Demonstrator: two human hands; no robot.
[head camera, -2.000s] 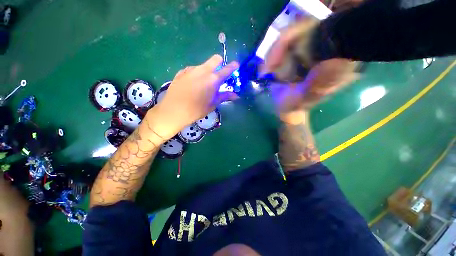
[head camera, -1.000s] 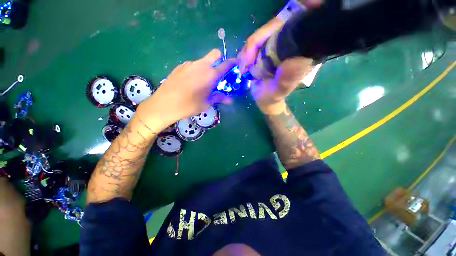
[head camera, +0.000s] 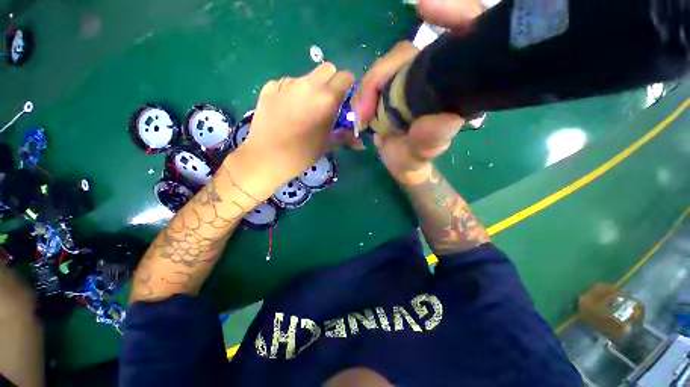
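Note:
My left hand (head camera: 299, 113) holds a small round wired unit (head camera: 348, 115), mostly hidden by the fingers, with a blue-white glow on it. My right hand (head camera: 412, 143) is wrapped around the tan grip of the thick black electric screwdriver (head camera: 545, 64), whose lower end points at the unit. The fingers hide the bit, so I cannot tell whether it touches. A small pale disc on a lead (head camera: 316, 54) sticks out above my left hand. Round discs (head camera: 208, 127) with white-grey faces and black rims lie clustered on the green bench (head camera: 113, 83), partly behind my left forearm.
A wired parts heap (head camera: 53, 234) lies at the left beside another person's arm (head camera: 19, 332). Part of a hand (head camera: 450, 11), whose I cannot tell, shows at the top edge. A dark unit (head camera: 19, 45) is at the upper left. A cardboard box (head camera: 611, 310) is at the lower right.
My right hand and the screwdriver came in from the right to the unit at my left hand. The small disc on its lead has shifted left. A dark unit at the upper left has changed place.

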